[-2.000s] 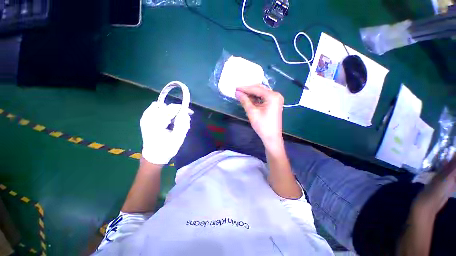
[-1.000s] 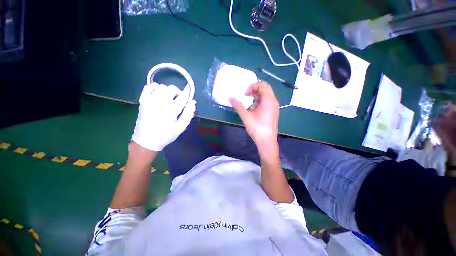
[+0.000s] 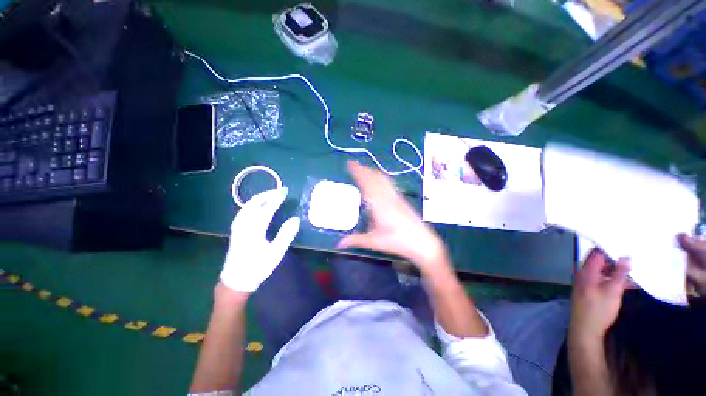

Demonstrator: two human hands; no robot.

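A white rounded-square device unit (image 3: 334, 206) lies on the green bench in front of me, with clear plastic at its left edge. My left hand (image 3: 258, 240), in a white glove, has thumb and fingers apart just below the tape roll; its fingertips overlap the roll's lower edge. The white tape roll (image 3: 237, 190) lies at the bench's front. My right hand (image 3: 393, 220) is bare, slightly blurred, with fingers spread just right of the unit, and holds nothing.
A phone (image 3: 196, 138), plastic bag (image 3: 249, 117) and keyboard (image 3: 58, 143) are left. A white cable (image 3: 326, 116), metallic part (image 3: 362, 127) and bagged unit (image 3: 304, 25) lie farther back. A mouse (image 3: 486, 168) rests on a sheet (image 3: 480, 213). Another person's hands hold a large page (image 3: 619, 209).
The tape roll now lies on the bench and my left hand has opened. My right hand has come off the unit and spread. The view has shifted, and the neighbour's page has been raised.
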